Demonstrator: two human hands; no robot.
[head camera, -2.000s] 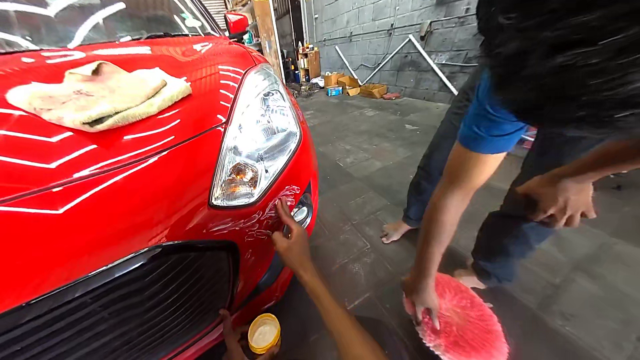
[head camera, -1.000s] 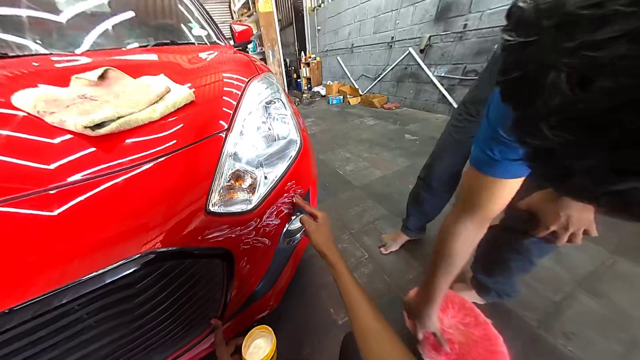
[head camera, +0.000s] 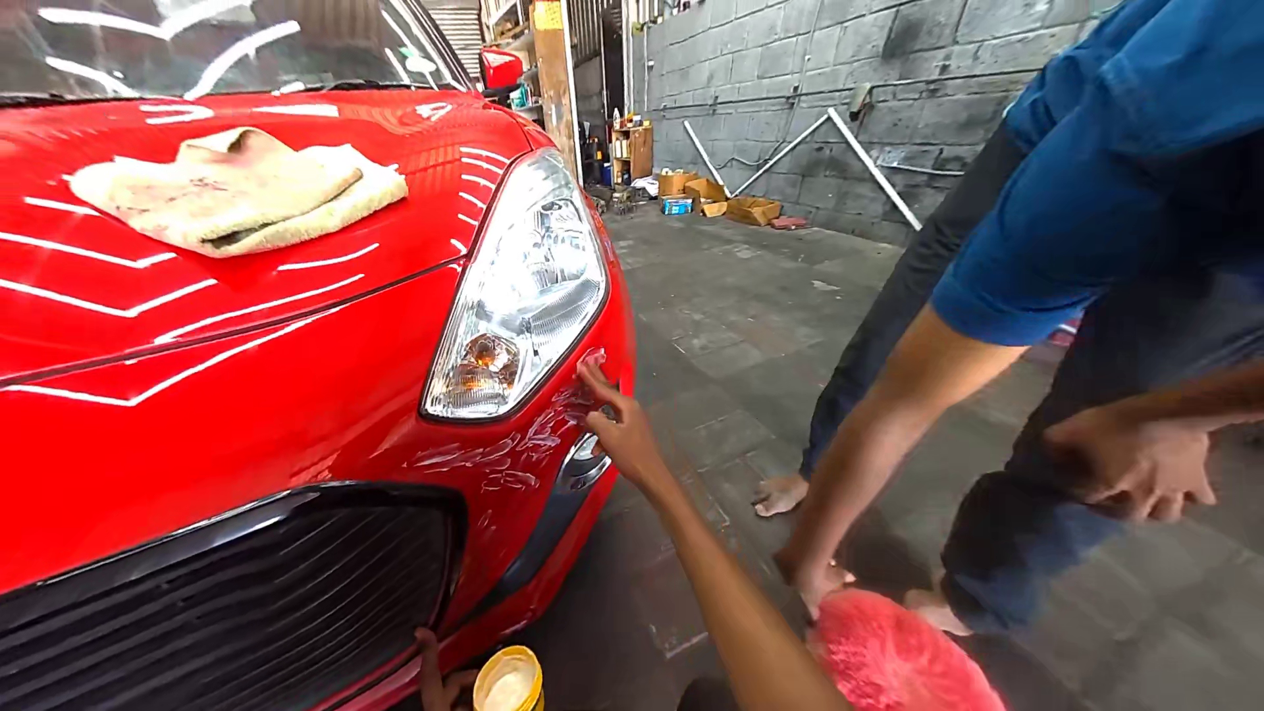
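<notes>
The fingertips of my right hand (head camera: 617, 425) touch the red front bumper (head camera: 395, 444) just below the headlight (head camera: 528, 296). Whitish paste (head camera: 513, 456) is smeared over the paint there, above and beside the fog lamp (head camera: 585, 456). Low down, my left hand (head camera: 439, 676) rests by the grille's lower corner (head camera: 434, 592), partly cut off by the frame. Against that hand stands a yellow tub (head camera: 510, 681) of pale paste; whether the fingers grip it is unclear. A folded cream cloth (head camera: 242, 193) lies on the hood.
At the right, another person in blue bends with one hand at a red fluffy pad (head camera: 899, 657) near the floor. Cardboard boxes (head camera: 752, 210) and white bars (head camera: 874, 168) stand along the grey block wall (head camera: 889, 59). A wooden post (head camera: 558, 79) rises behind the car.
My right hand has moved up the bumper, closer to the headlight's lower edge. The other person has shifted, with their head now out of view.
</notes>
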